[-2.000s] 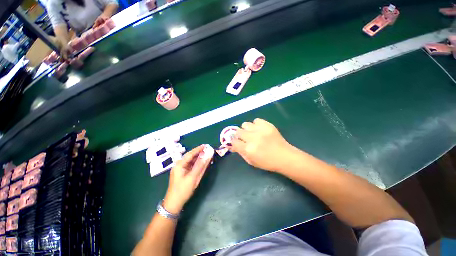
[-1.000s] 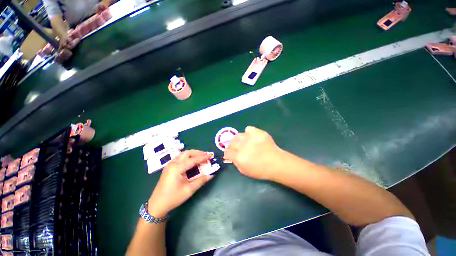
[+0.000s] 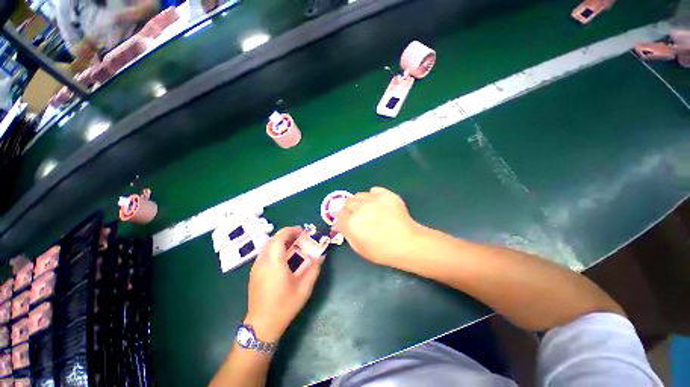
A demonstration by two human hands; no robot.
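Note:
My left hand (image 3: 281, 278) holds a pale pink handle shell (image 3: 306, 249) with a dark window, its pronged end pointing right. My right hand (image 3: 378, 229) grips a fan head (image 3: 334, 205) whose white spoked ring faces up; the fingers cover part of it. A small pink joint piece shows between the head and the shell, near my right fingertips. Whether the parts are joined is hard to tell. Two more handle shells (image 3: 243, 240) lie side by side on the green bench, left of my hands.
On the belt are fan heads (image 3: 284, 130) (image 3: 138, 208) and a joined head and handle (image 3: 406, 78). A white strip (image 3: 363, 153) divides belt from bench. Stacked black blister trays (image 3: 76, 317) with pink shells stand at left. More pink parts lie at upper right. A person works at upper left.
The shell in my left hand has turned to show its dark window, its pronged end now close to the fan head. Another fan head has come into view on the belt at left.

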